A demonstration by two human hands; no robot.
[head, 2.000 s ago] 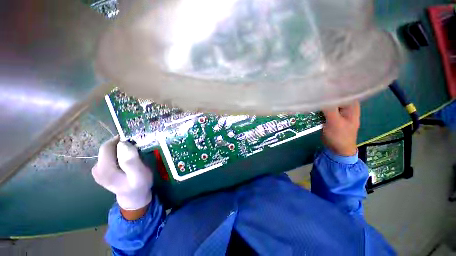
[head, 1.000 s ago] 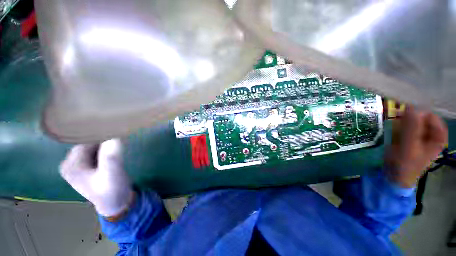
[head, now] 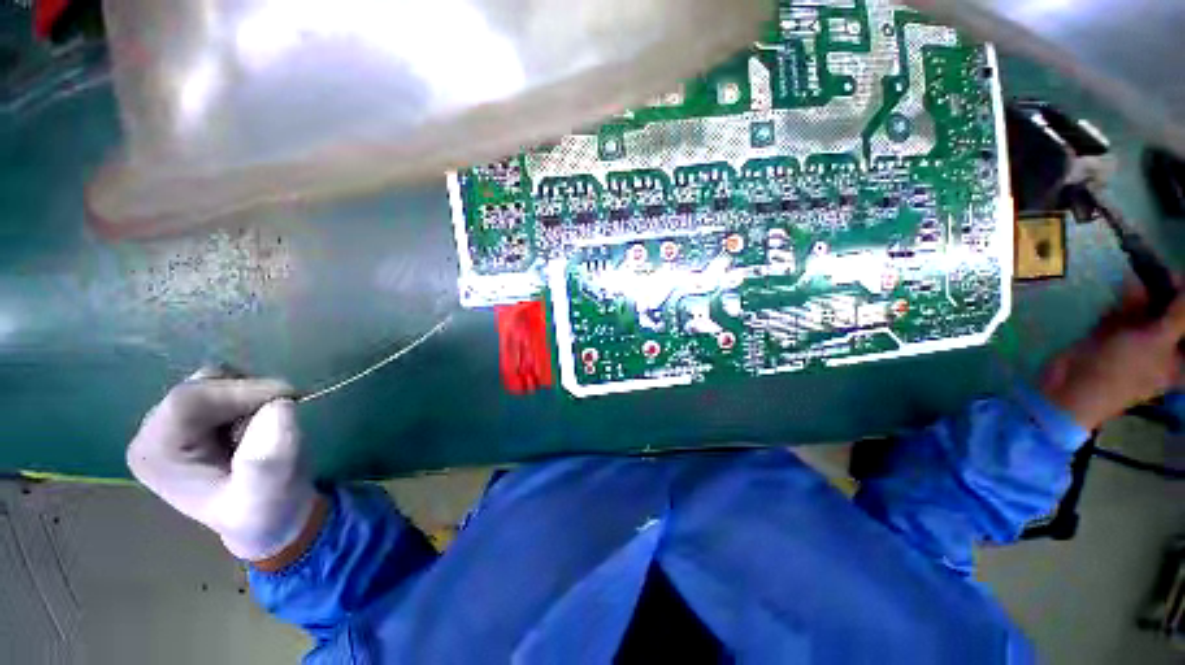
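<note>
The green printed circuit board point(head: 780, 312) lies on the mat in front of me, solder side up, with white edges. My left hand point(head: 231, 461), in a white glove, is left of the board, closed on the solder wire point(head: 377, 368), whose free end points up toward the board's left edge. My bare right hand point(head: 1128, 357) is right of the board, partly blurred, closed on the dark handle of the soldering iron point(head: 1133, 247). The iron's tip end is at the iron stand point(head: 1055, 146); the tip itself cannot be made out.
A red carrier tab point(head: 525, 347) shows at the board's lower left. The yellow sponge point(head: 1040, 247) sits right of the board. Translucent hoods point(head: 390, 104) cover the upper left and upper right corner. Dark specks point(head: 228, 276) lie on the green mat point(head: 390, 442).
My right hand has moved outward to the right and taken hold of the iron. Both hands have left the board's edges. The hoods cover less, and more of the board shows.
</note>
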